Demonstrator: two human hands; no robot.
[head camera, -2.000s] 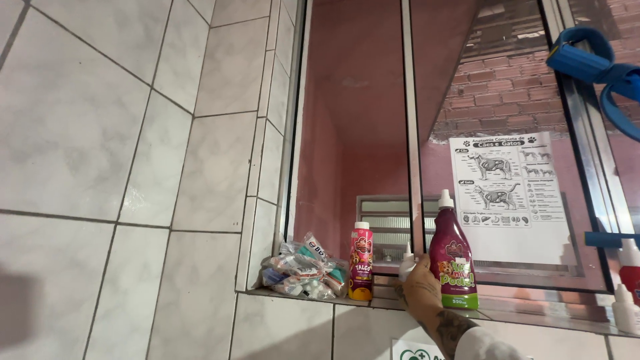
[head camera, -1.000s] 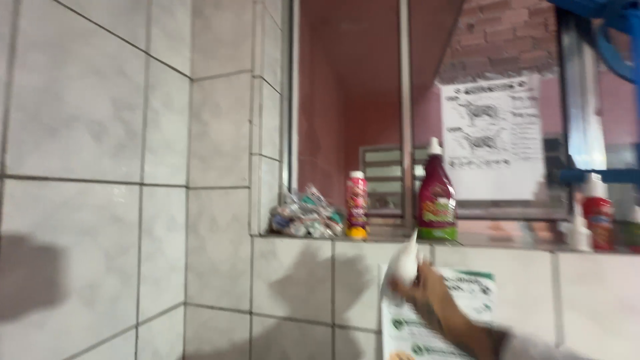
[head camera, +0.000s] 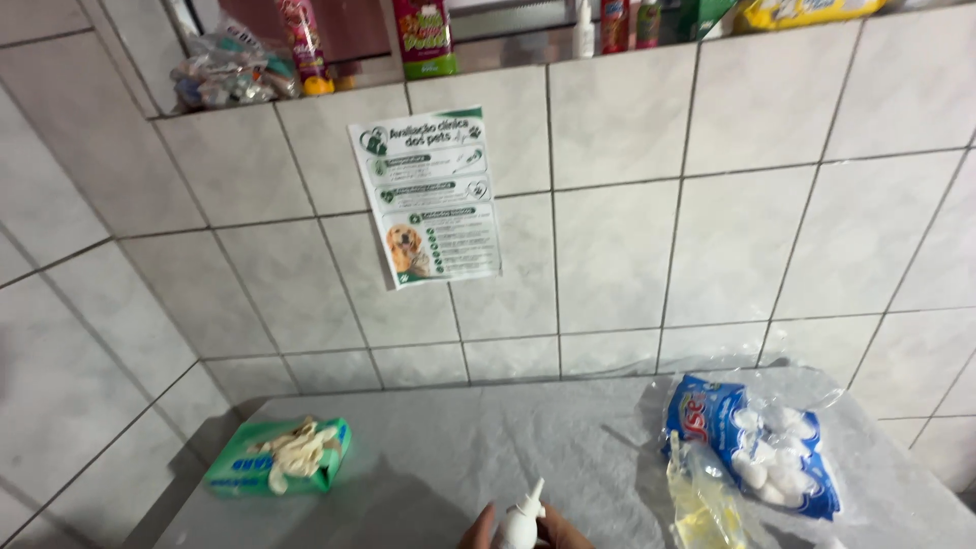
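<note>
A small white plastic bottle with a pointed nozzle (head camera: 521, 524) stands out between my two hands at the bottom edge. My left hand (head camera: 479, 529) touches its left side, and my right hand (head camera: 563, 531) is around its right side; only fingers show. Below the hands the view is cut off. Left of them, a green glove box (head camera: 236, 463) lies on the grey-covered table (head camera: 427, 435) with crumpled cream gloves (head camera: 299, 454) on top. At the right lie a blue and clear bag of cotton balls (head camera: 770, 457) and a clear plastic package with yellowish contents (head camera: 705, 503).
A printed pet-care sheet (head camera: 435, 198) is fixed to the tiled wall. Above it, the window ledge (head camera: 503, 75) holds a bag of small items (head camera: 232, 72), a pink and yellow bottle (head camera: 305, 42), a purple and green bottle (head camera: 423, 38), a white dropper bottle (head camera: 583, 34) and a yellow pack (head camera: 808, 11).
The white bottle has come away from the window ledge and down over the table. Both hands are now at it; earlier only one hand showed. The view has tilted down.
</note>
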